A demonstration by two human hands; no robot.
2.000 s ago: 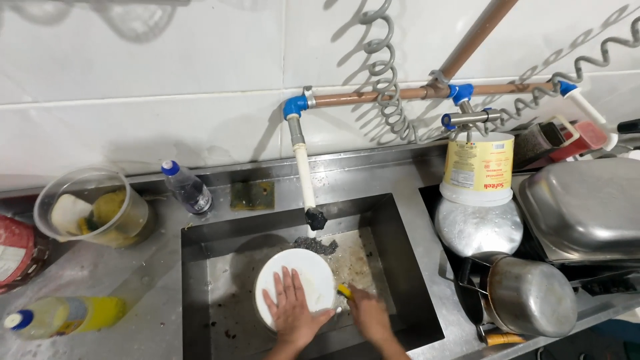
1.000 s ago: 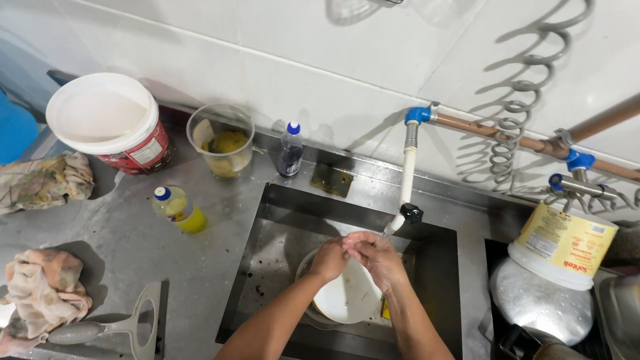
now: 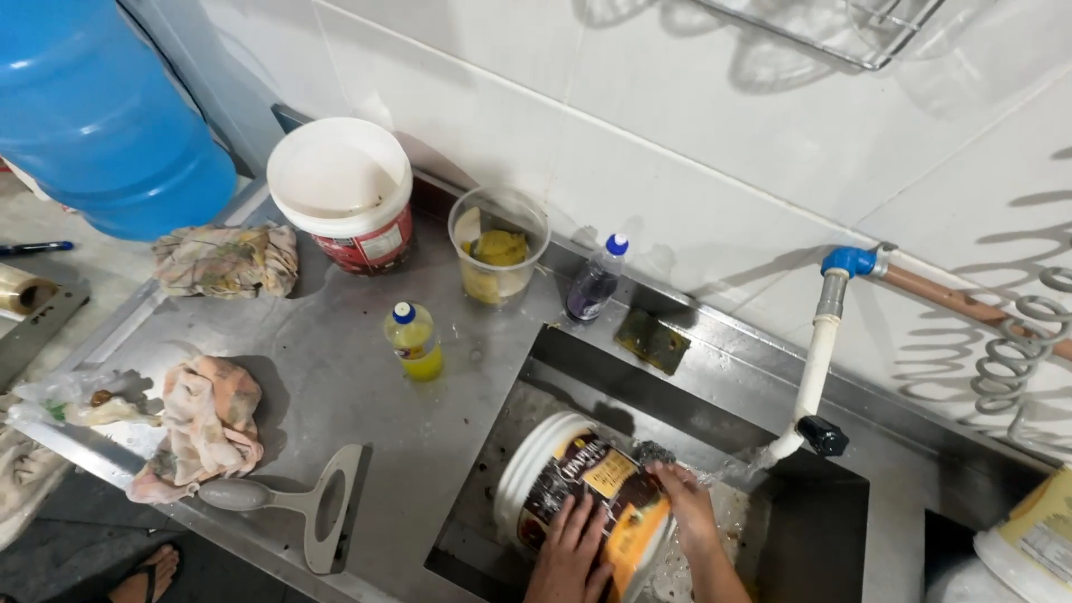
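A plastic bucket with a printed label [image 3: 586,494] lies on its side in the steel sink [image 3: 779,544]. My left hand [image 3: 574,544] rests on its label, fingers apart. At the bucket's right end, my right hand [image 3: 687,502] touches a dark scouring pad [image 3: 656,453], held by the fingertips against the bucket's edge. Water runs from the white tap spout [image 3: 808,394] just right of this hand.
Left of the sink stand a yellow soap bottle [image 3: 414,343], a clear tub with sponges [image 3: 498,243] and a white bucket [image 3: 343,193]. Cloths [image 3: 209,410] and a grey squeegee [image 3: 327,507] lie on the counter. Behind are a dark bottle [image 3: 596,280] and a flat sponge [image 3: 653,341].
The labelled bucket now lies on its side; earlier a round white opening showed between my hands. My hands have moved apart onto the bucket. Water now runs from the spout. The view has shifted left.
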